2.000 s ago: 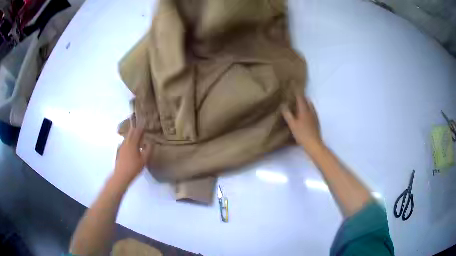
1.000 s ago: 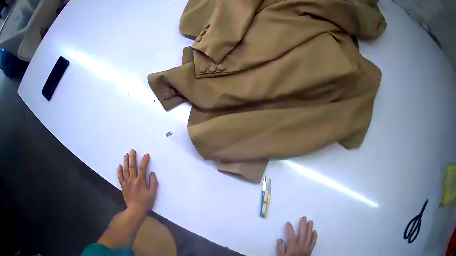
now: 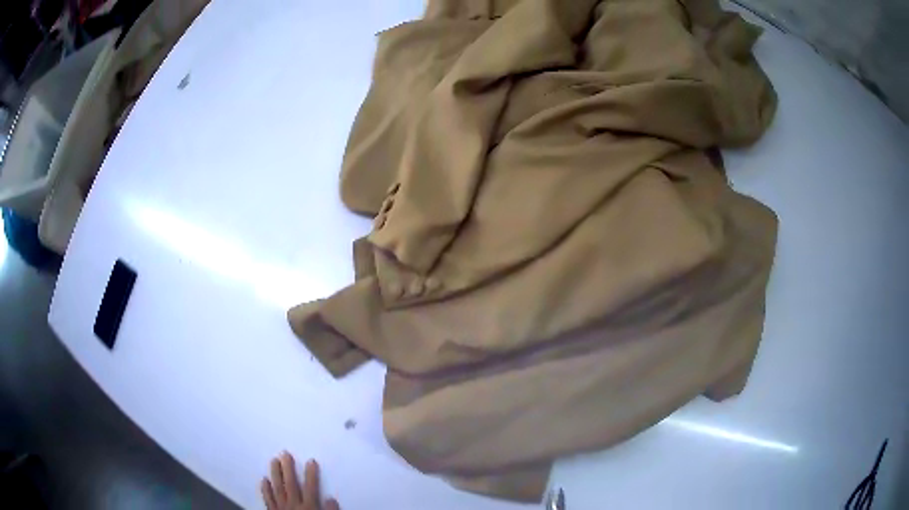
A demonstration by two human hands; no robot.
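A tan jacket [image 3: 588,239] lies crumpled on the white table [image 3: 219,329]. Its sleeve [image 3: 429,189] runs down the left part, with small covered buttons near the cuff end. The tip of the thread snips [image 3: 556,498] shows at the bottom edge, just below the jacket hem; the rest is cut off. My left hand [image 3: 296,486] rests on the table at the bottom edge, fingers apart, empty, and cut off by the picture's edge. It does not touch the jacket. My right hand is out of the picture.
A black mobile phone [image 3: 116,304] lies near the table's left edge. Black scissors [image 3: 865,490] lie at the lower right, partly cut off. Pale bins [image 3: 45,149] stand beyond the table at the upper left, with cloth in one.
Both hands let go of the jacket and came down to the table. The view has since tilted up, so things sit lower in the picture; my right hand has left it.
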